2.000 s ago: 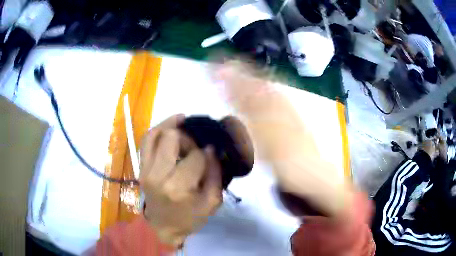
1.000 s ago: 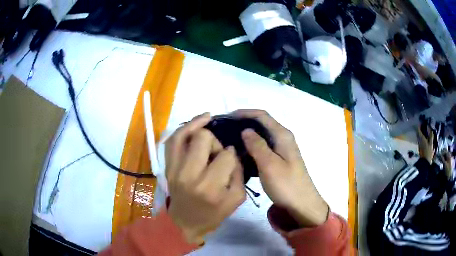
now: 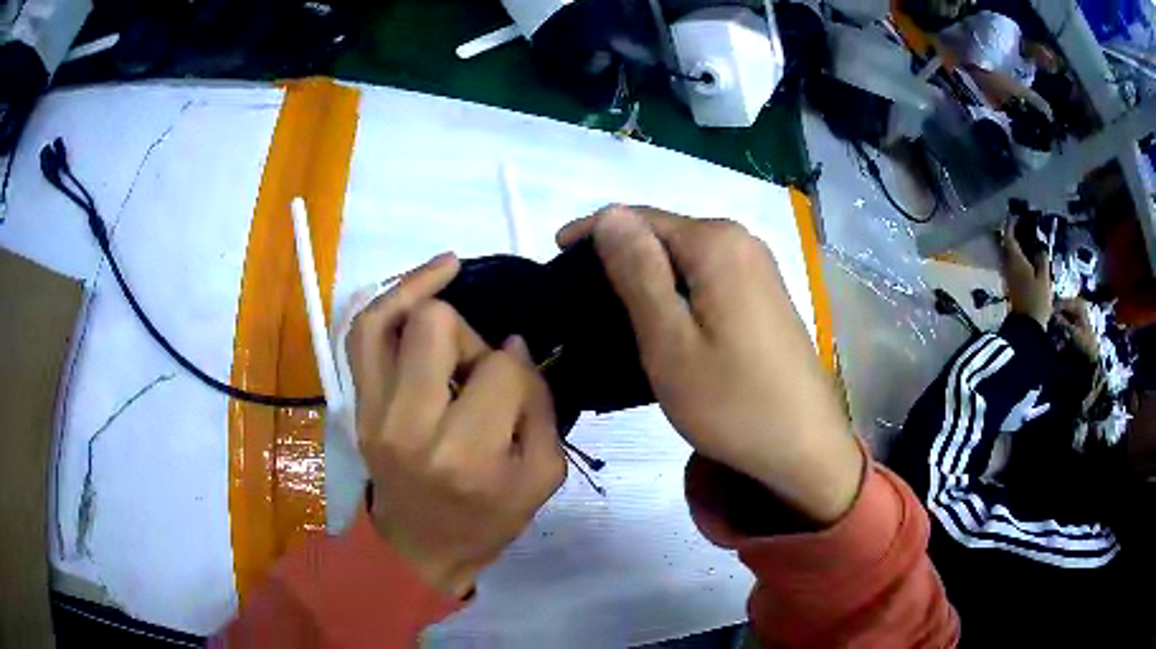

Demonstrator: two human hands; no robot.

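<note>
My left hand (image 3: 444,406) is closed around the left part of a black camera housing (image 3: 507,298). My right hand (image 3: 723,342) grips its right part, with thumb and fingers at the top edge. The two black parts sit side by side, and a small yellowish bit shows between them; the inside is mostly hidden. A white antenna (image 3: 308,298) sticks up left of my left hand. A black tail cable (image 3: 140,311) runs left from the work and splits into two dark plugs. A short dark lead (image 3: 586,462) comes out below the housing.
The white mat (image 3: 659,545) has orange tape strips (image 3: 282,254). A thin wire (image 3: 95,463) and a brown cardboard piece (image 3: 38,444) are at left. White and black camera units (image 3: 729,70) lie beyond on green. A person in a striped black sleeve (image 3: 982,444) works at right.
My right hand has come back to the housing and now tilts its right part outward, leaving the two black parts spread wider. The whole view has shifted, so the mat and cable appear farther left.
</note>
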